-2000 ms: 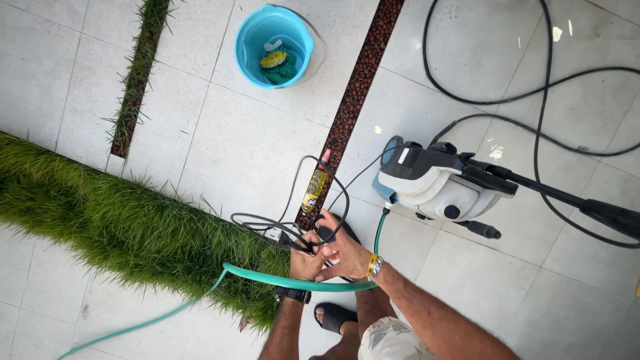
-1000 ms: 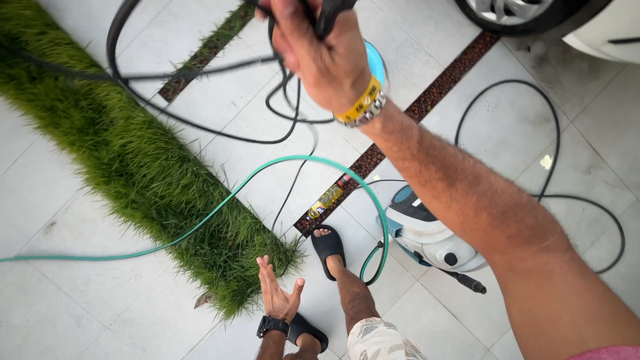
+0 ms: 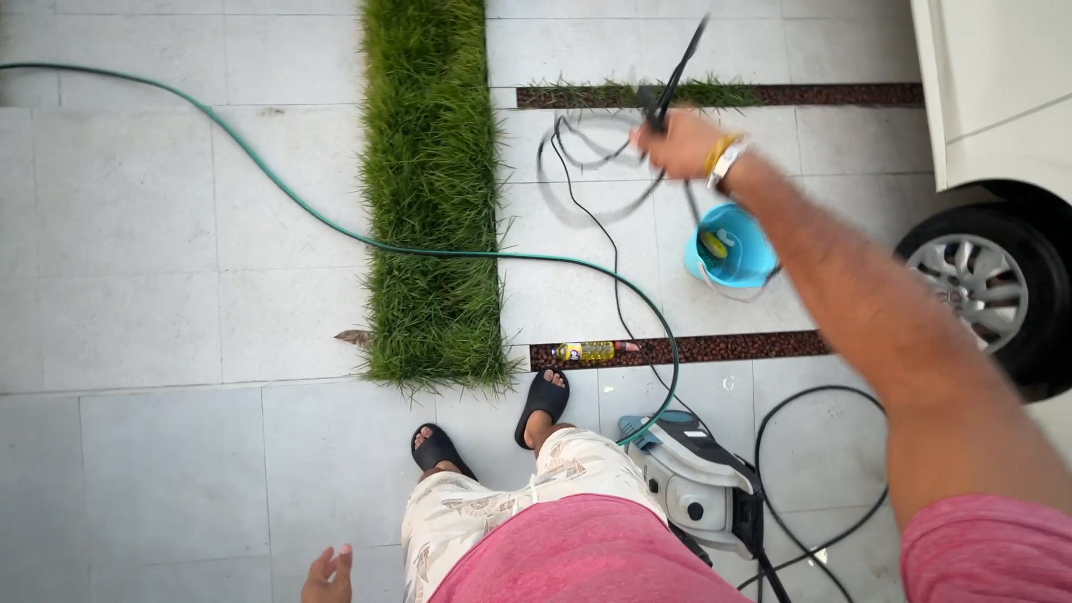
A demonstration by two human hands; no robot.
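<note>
My right hand (image 3: 682,146) is closed on a black power cable (image 3: 666,96), blurred by motion, with loops of it hanging over the paving. A thin stretch of the cable runs down toward the grey and white pressure washer (image 3: 699,477), which stands right of my legs. At the bottom edge my left hand (image 3: 327,576) is partly in view, empty, with fingers apart. A green garden hose (image 3: 314,213) crosses the grass and curves to the washer. The cable's far end is too blurred to make out.
A blue bucket (image 3: 749,247) holds a yellow item. A bottle with yellow liquid (image 3: 586,351) lies in the pebble strip (image 3: 754,346) by my feet. The grass strip (image 3: 431,167) lies ahead. A white car (image 3: 997,75) stands at right, and a thick black hose (image 3: 762,427) coils below its wheel.
My hands were together at the cable two seconds ago; they are now apart, the right one raised and stretched out with the cable. The view has turned strongly.
</note>
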